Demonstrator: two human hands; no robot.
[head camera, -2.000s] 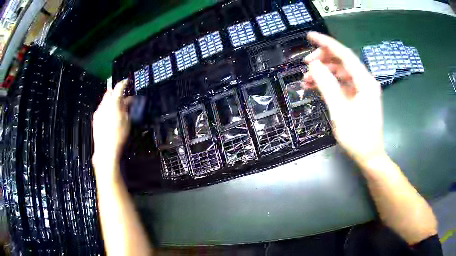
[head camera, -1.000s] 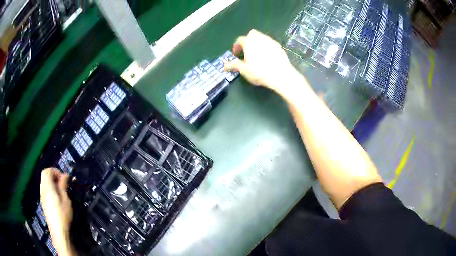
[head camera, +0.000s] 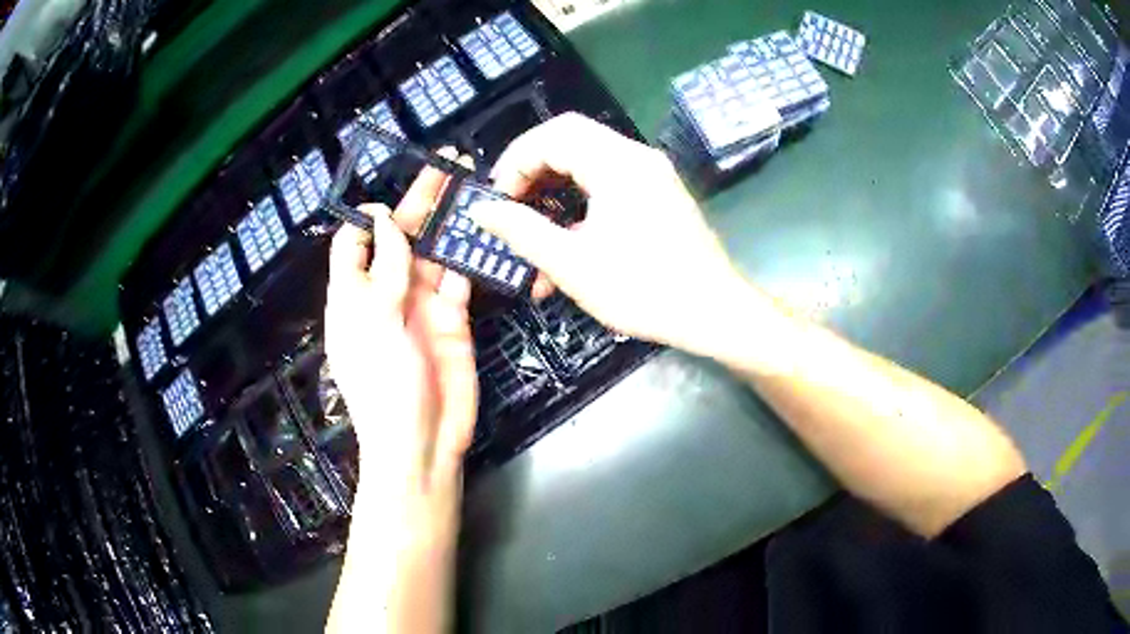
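Observation:
A clear housing with dark edges (head camera: 350, 186) is held over the tray, tilted, with a blue-white patterned insert (head camera: 486, 255) at its lower right end. My left hand (head camera: 403, 322) holds the housing from below and the left, fingers along its edges. My right hand (head camera: 620, 229) holds the insert end, its thumb lying on the pattern and its other fingers curled behind. Whether the insert is fully seated cannot be told. The black blister tray (head camera: 248, 570) lies under both hands, with a row of patterned pieces (head camera: 260, 233) along its far side and shiny clear pieces in nearer pockets.
A stack of blue-white inserts (head camera: 750, 99) lies on the green bench (head camera: 942, 273) right of the tray, with one loose insert (head camera: 832, 42) beside it. Clear blister trays (head camera: 1041, 87) stand at the far right. Glossy black stacked trays (head camera: 62, 495) stand at the left.
My right hand has moved left from the insert stack to over the tray. Both hands have come together on the housing and insert. One insert now lies apart from the stack. The view has turned.

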